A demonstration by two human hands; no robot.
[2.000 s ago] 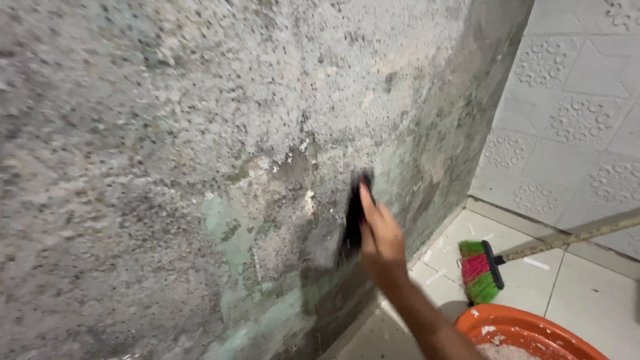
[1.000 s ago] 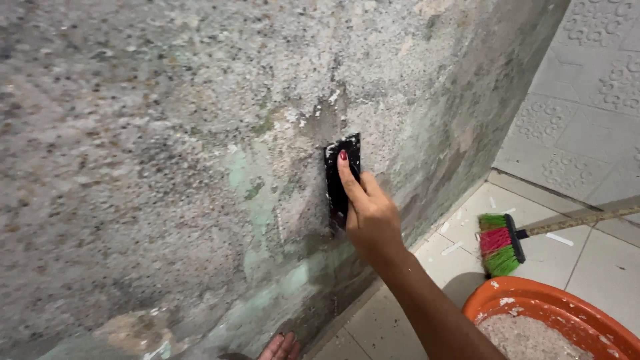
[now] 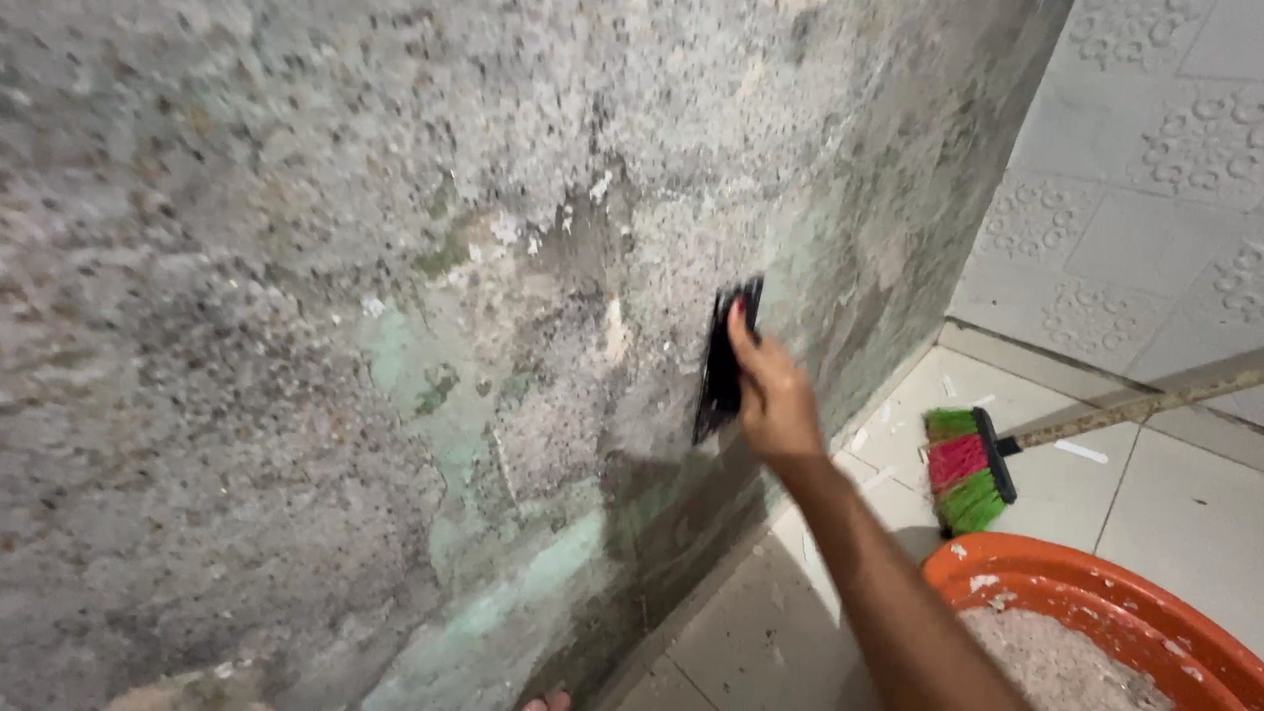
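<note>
My right hand [image 3: 775, 395] holds a flat black plastic scraper [image 3: 726, 360] against the rough, stained wall [image 3: 543, 346], with the thumb on its face. The scraper is slightly blurred and stands nearly upright. Patches of pale green paint, grey plaster and light chips show on the wall around it. At the bottom edge, a bit of skin shows beside the wall's base, perhaps the fingertips of my left hand [image 3: 549, 702]; most of it is cut off, and I cannot tell what it holds.
An orange plastic basin [image 3: 1076, 558] with a pale, crumbly mix inside stands at the lower right. Behind it a broom [image 3: 968, 469] with green and pink bristles lies on the white floor tiles [image 3: 1185, 513], among scattered flakes. A patterned white tile wall [image 3: 1116, 197] meets the stained wall.
Since one second ago, my right hand has moved the scraper to the right and slightly down along the wall. Less of the skin at the bottom edge shows now.
</note>
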